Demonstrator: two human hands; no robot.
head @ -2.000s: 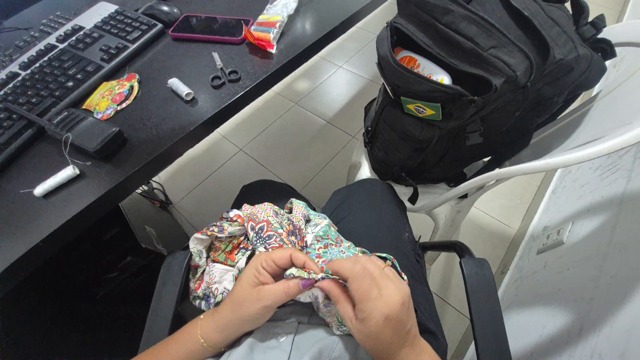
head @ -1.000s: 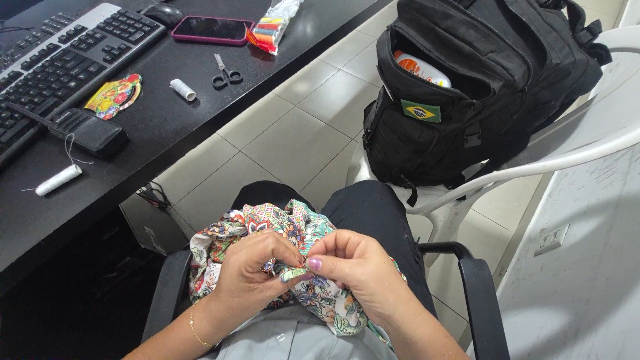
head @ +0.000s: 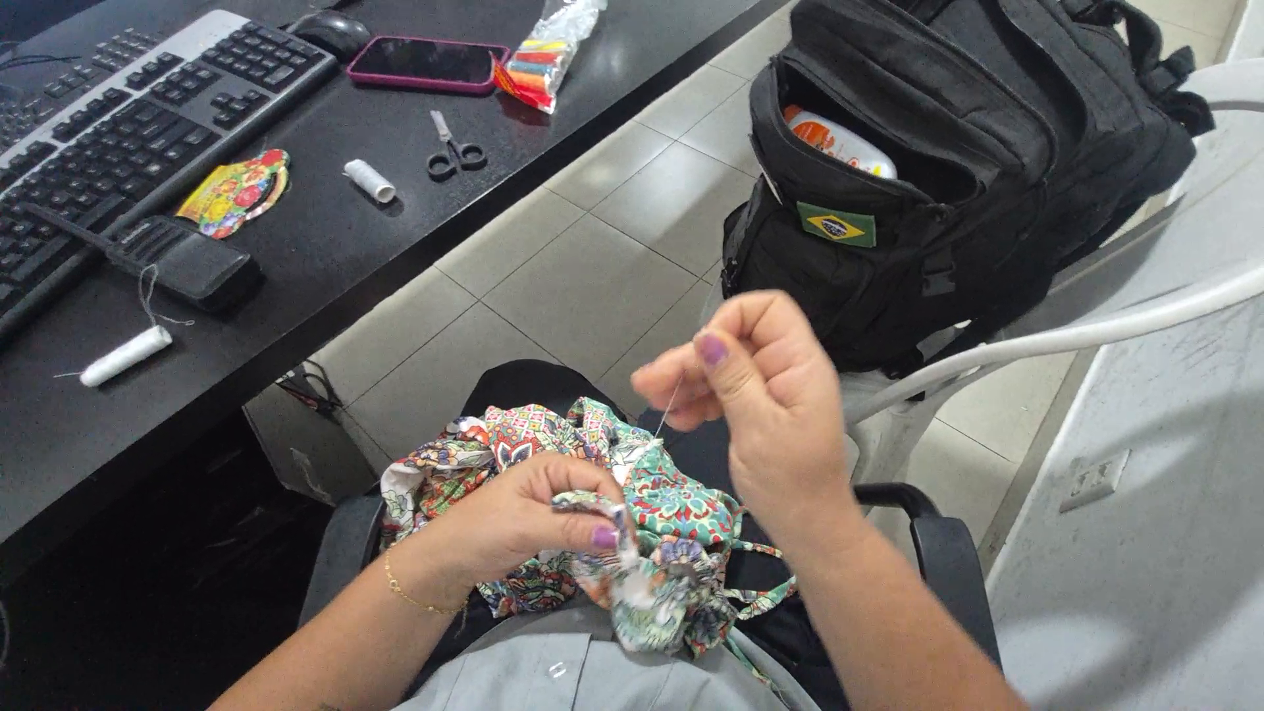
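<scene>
A floral-patterned cloth garment (head: 681, 494) lies bunched across my lap, with narrow straps at its right side. My left hand (head: 553, 509) pinches a folded edge of it between thumb and fingers. Above and to the right, my right hand (head: 770, 395) is raised off the cloth, thumb against the fingers, with a thin strand, seemingly thread, running down from it toward the fabric. Whether a needle sits in those fingertips cannot be told. On the black desk lie small scissors (head: 452, 153), a white thread spool (head: 369, 182) and another white spool (head: 126, 355) with a loose thread end.
The desk also holds a keyboard (head: 188, 118), a mouse (head: 331, 35), a phone in a pink case (head: 427, 65), a plastic packet (head: 548, 59), a colourful card (head: 237, 193) and a black handheld radio (head: 188, 262). A black backpack (head: 948, 138) rests on a white plastic chair (head: 1066, 336) at right.
My right hand has risen away from the cloth and my left hand, where both were close together before. A thin strand now shows below the right fingers.
</scene>
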